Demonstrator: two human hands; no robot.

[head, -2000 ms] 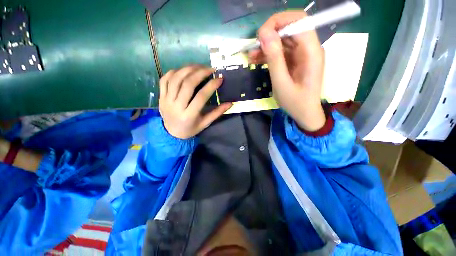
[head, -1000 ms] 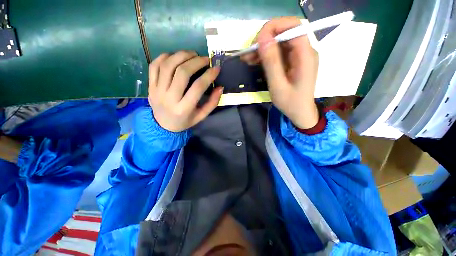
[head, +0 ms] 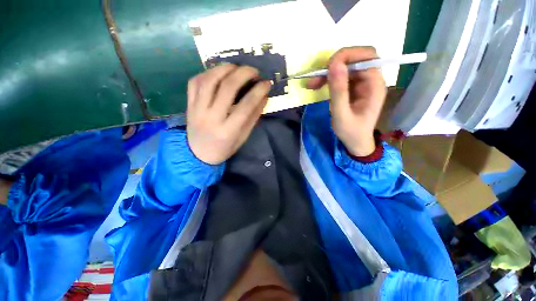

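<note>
A black circuit board [head: 275, 66] lies on a yellow-white sticker sheet [head: 376, 29] on the green bench. My left hand [head: 226, 111] rests over the board's left part, fingers bent, thumb and fingertips at its lower middle; it hides part of the board. My right hand [head: 355, 97] holds pale tweezers [head: 388, 61] between thumb and fingers. The tweezers' tip reaches the board's right part, close to my left fingertips. Whether the tip holds a small piece cannot be told.
Long curved white printed sheets [head: 470, 64] lie at the right bench edge. An open cardboard box [head: 455, 170] is below at right. A dark piece [head: 339, 8] lies at the top. A neighbour's blue sleeve [head: 64, 182] is at left. A seam [head: 124, 59] crosses the green mat.
The view has shifted. More of the sheet shows and it looks tilted. The tweezers' tip has moved from the board's upper left to its right part. My left fingers now cover more of the board.
</note>
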